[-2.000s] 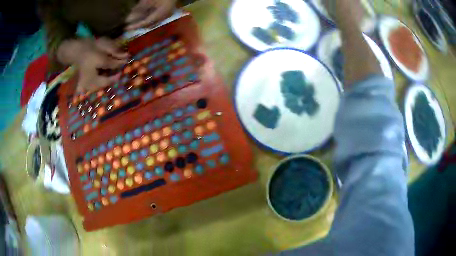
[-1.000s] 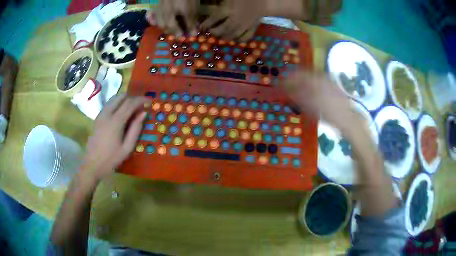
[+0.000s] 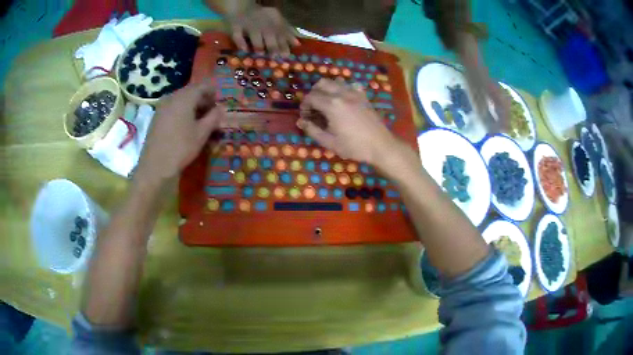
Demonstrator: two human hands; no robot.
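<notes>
The red-orange keycap tray (image 3: 264,232) lies in front of me with two keyboard layouts of round coloured keycaps. The near layout has a long dark spacebar keycap (image 3: 308,206). Several dark seats with bright glints (image 3: 258,83) show at the far layout's left. My left hand (image 3: 182,132) is at the tray's left edge, fingers bent over the gap between layouts. My right hand (image 3: 340,118) is over the far layout's lower middle, fingers curled. The images are blurred; I cannot tell whether either hand holds a keycap.
Another person's hand (image 3: 265,29) rests at the tray's far edge; their other hand (image 3: 490,104) reaches over the plates. Enamel plates, such as one of orange keycaps (image 3: 552,179), stand right. A white plastic tub (image 3: 54,208), bowl of black and white pieces (image 3: 157,62) and white gloves (image 3: 118,149) are left.
My right hand has moved from the tray's right side onto the far layout. My left hand has moved up along the left edge. The other person's one hand has gone to the plates.
</notes>
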